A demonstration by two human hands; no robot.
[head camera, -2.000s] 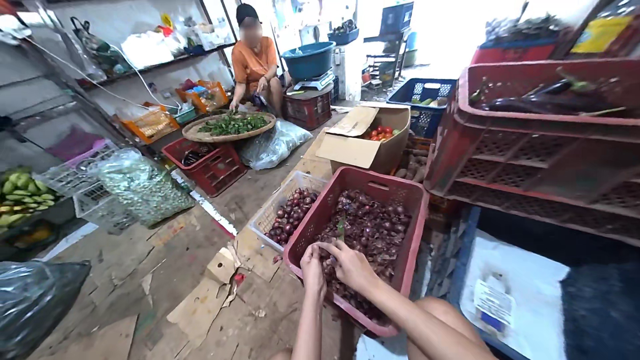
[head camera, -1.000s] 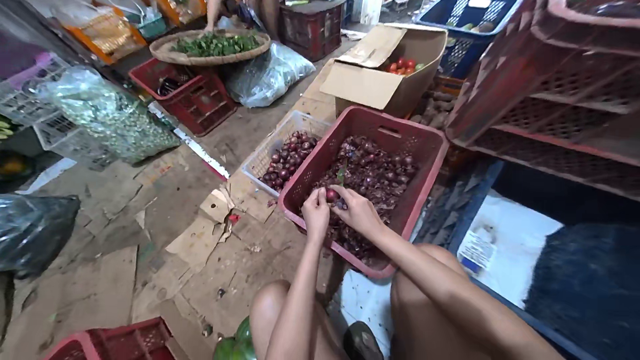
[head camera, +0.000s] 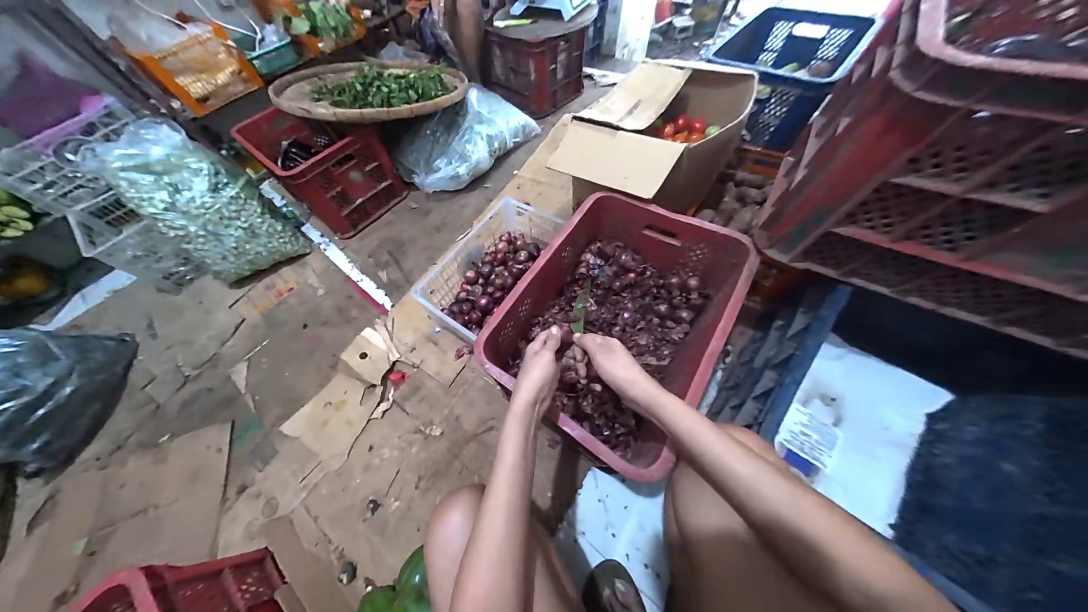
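Note:
My left hand [head camera: 541, 364] and my right hand [head camera: 609, 364] meet over the near left part of a red plastic crate [head camera: 738, 297]. Between their fingertips is a small red onion [head camera: 565, 337], partly covered by the fingers. Loose red onions [head camera: 680, 293] and papery skins fill the crate's bottom. A green blade [head camera: 581, 306], perhaps a knife's or a leaf, rises just beyond my fingertips; what holds it is hidden. Against the crate's left side stands a white plastic basket [head camera: 435, 293] of smoother red onions [head camera: 493, 280].
Beyond the crate stands a cardboard box [head camera: 625, 157] with tomatoes [head camera: 682, 127]. Stacked red crates [head camera: 943, 204] rise at right. A woven tray [head camera: 285, 95] of green leaves rests on a red crate [head camera: 357, 183]. Plastic bags [head camera: 200, 204] and flattened cardboard [head camera: 144, 476] lie at left.
The view has tilted down, and the other person is mostly out of it now. My hands stay together over the red crate; an onion shows between them one second ago and now.

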